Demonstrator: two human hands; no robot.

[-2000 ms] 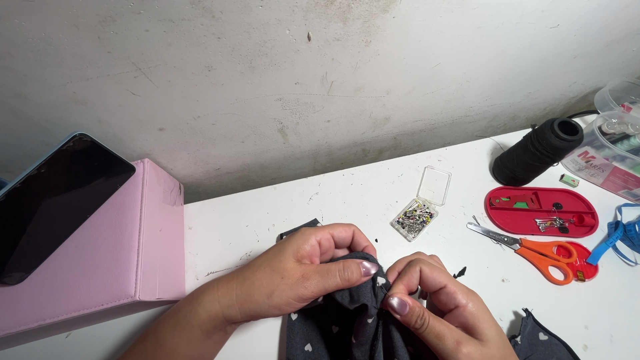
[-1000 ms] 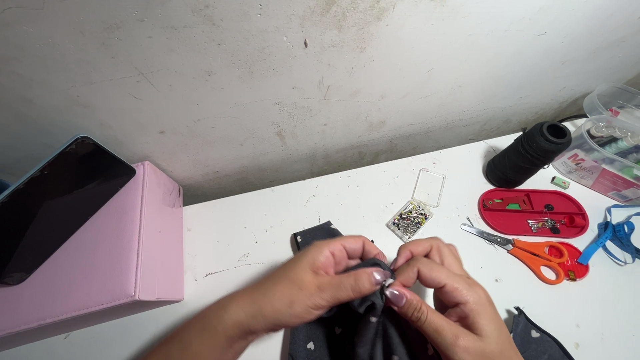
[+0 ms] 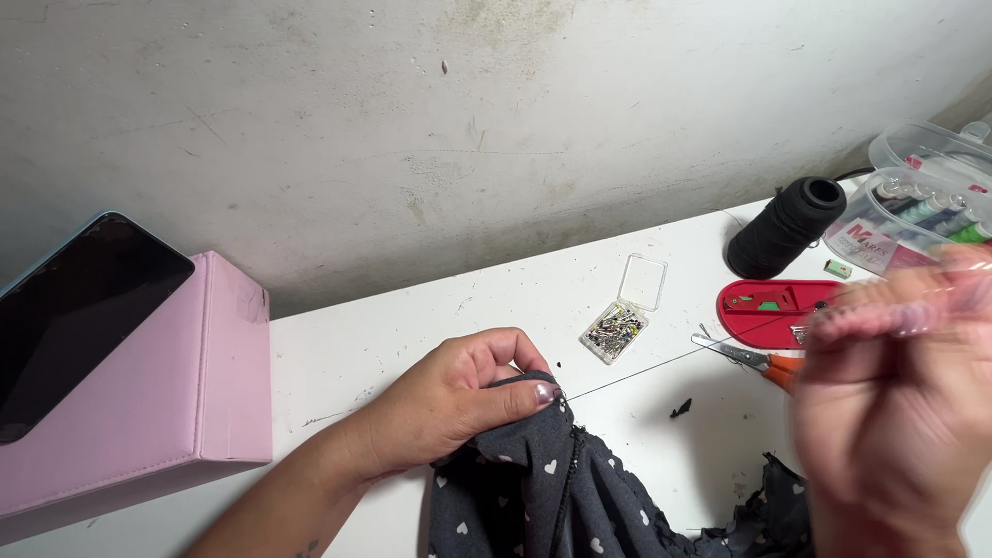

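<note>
My left hand (image 3: 480, 387) pinches the upper edge of a dark grey fabric with white hearts (image 3: 535, 473) between thumb and fingers. From that edge a taut dark thread (image 3: 635, 372) runs up and right toward my right hand (image 3: 899, 372), which is raised at the right and blurred. Its fingertips are bent together around the thread's far end; a needle cannot be made out. A ragged dark seam runs down the fabric. Just beyond the fabric lies an open clear box of pins (image 3: 616, 332).
Orange-handled scissors (image 3: 744, 355) and a red sewing kit tray (image 3: 756, 333) lie partly behind my right hand. A black thread cone (image 3: 787, 229) and a clear case of thread spools (image 3: 922, 209) stand behind. At left, a phone (image 3: 85, 318) leans on a pink box (image 3: 232, 372).
My right hand has moved from the fabric beside my left hand up to the right, and a length of thread now stretches between them. My left hand still pinches the fabric.
</note>
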